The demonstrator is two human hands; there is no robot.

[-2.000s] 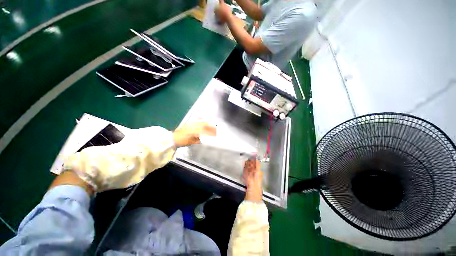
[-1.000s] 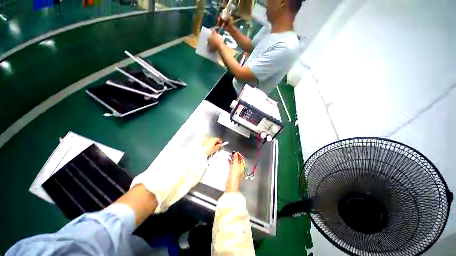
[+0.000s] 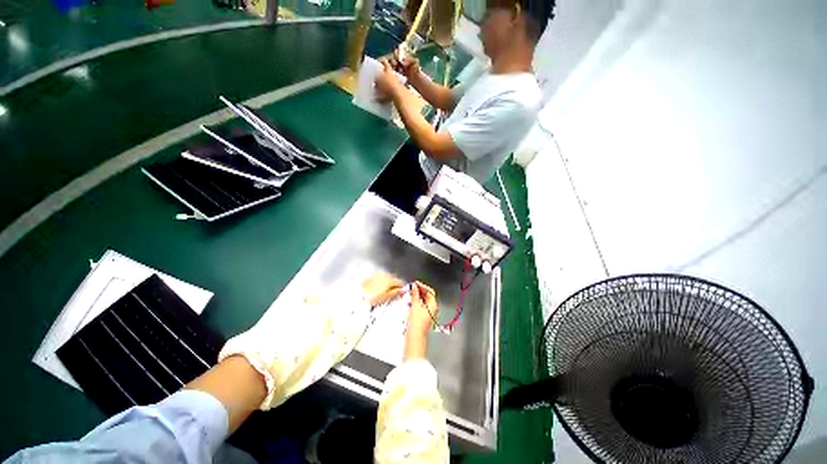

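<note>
A white-backed solar panel point(image 3: 384, 333) lies face down on the metal-framed light box point(image 3: 471, 390), partly under my forearm. My left hand point(image 3: 383, 289) pinches the small white panel lead near the box's middle. My right hand point(image 3: 421, 304) is closed on the end of the red and black test leads point(image 3: 460, 315). The fingertips of both hands meet at the plug; whether the two ends are joined is too small to tell. The leads run to the bench meter point(image 3: 462, 234) on the box's far edge.
A black panel point(image 3: 136, 340) overlaps a white-backed one point(image 3: 77, 294) at left. A fanned stack of panels point(image 3: 240, 163) lies on the green bench. A coworker point(image 3: 490, 109) holds a white plate behind the meter. A large black fan point(image 3: 676, 372) stands at right.
My left hand has moved onto the box and taken the panel lead. My right hand has taken the test leads and moved to meet it. The black panel at left is now uncovered by my sleeve.
</note>
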